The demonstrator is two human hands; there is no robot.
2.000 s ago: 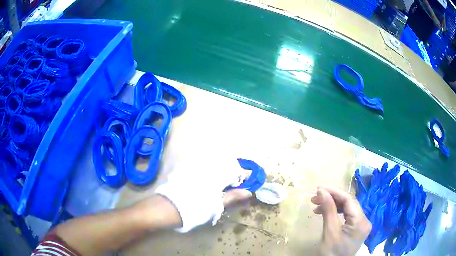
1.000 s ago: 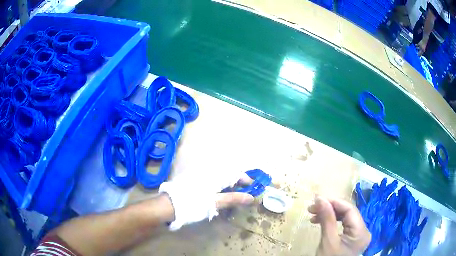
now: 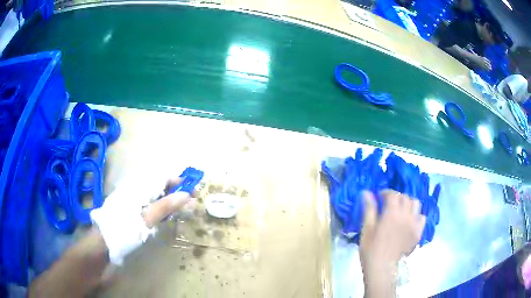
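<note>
My left hand (image 3: pixel 137 215), in a white glove with bare fingertips, grips a blue oval ring (image 3: pixel 190 179) seen nearly edge-on, to the left of a small white cup (image 3: pixel 221 205). The cup stands on spotted cardboard (image 3: pixel 285 233). My bare right hand (image 3: pixel 391 224) is over the pile of blue strips (image 3: pixel 355 174) at the right, fingers curled down onto it. Whether it grips a strip cannot be told. No stick can be made out in it.
Several loose blue rings (image 3: pixel 87 185) lie beside a blue bin (image 3: pixel 29 134) at the left. A green conveyor belt (image 3: pixel 174 70) runs behind, carrying several joined parts (image 3: pixel 353 78). People (image 3: pixel 471 43) are at the far upper right. A shiny sheet (image 3: pixel 466 233) lies under the strips.
The view has swung right, so the bin shows less. My right hand has moved from beside the cup onto the strip pile. My left hand still holds the blue ring.
</note>
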